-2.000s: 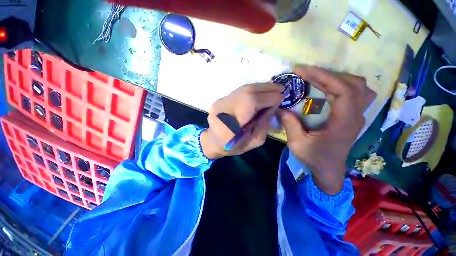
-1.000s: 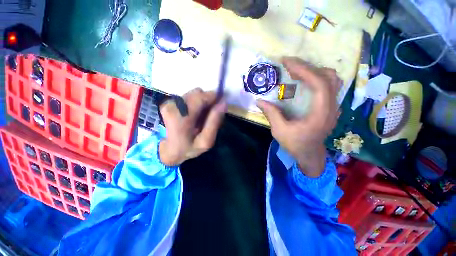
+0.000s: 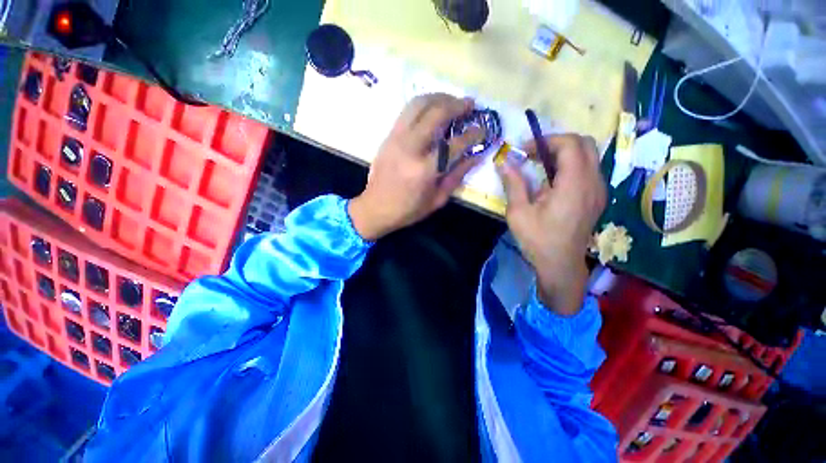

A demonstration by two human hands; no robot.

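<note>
The watch case (image 3: 477,129), a dark round ring with shiny parts inside, is at the white paper on the pale yellow board. My left hand (image 3: 412,161) holds the case from its left side, fingers over part of it. A dark cover shows at a left finger. My right hand (image 3: 560,197) holds dark, thin tweezers (image 3: 538,140), pointing up and away. A small piece with yellow tape (image 3: 503,152) lies beside the case at my right thumb, mostly hidden by it. A black display module (image 3: 329,50) with a short flex tail lies at the board's far left.
A spare battery (image 3: 546,42) lies at the far side of the board. Red trays (image 3: 188,185) stand left, and another red tray (image 3: 693,393) lower right. A tape roll (image 3: 677,197), paper pieces (image 3: 648,149) and a crumbly lump (image 3: 612,243) are right. A silver strand (image 3: 243,25) lies far left.
My left hand has moved right onto the watch case. The thin dark tool was in my left hand; one now shows in my right hand. The red body at the far edge has left view. The view has shifted.
</note>
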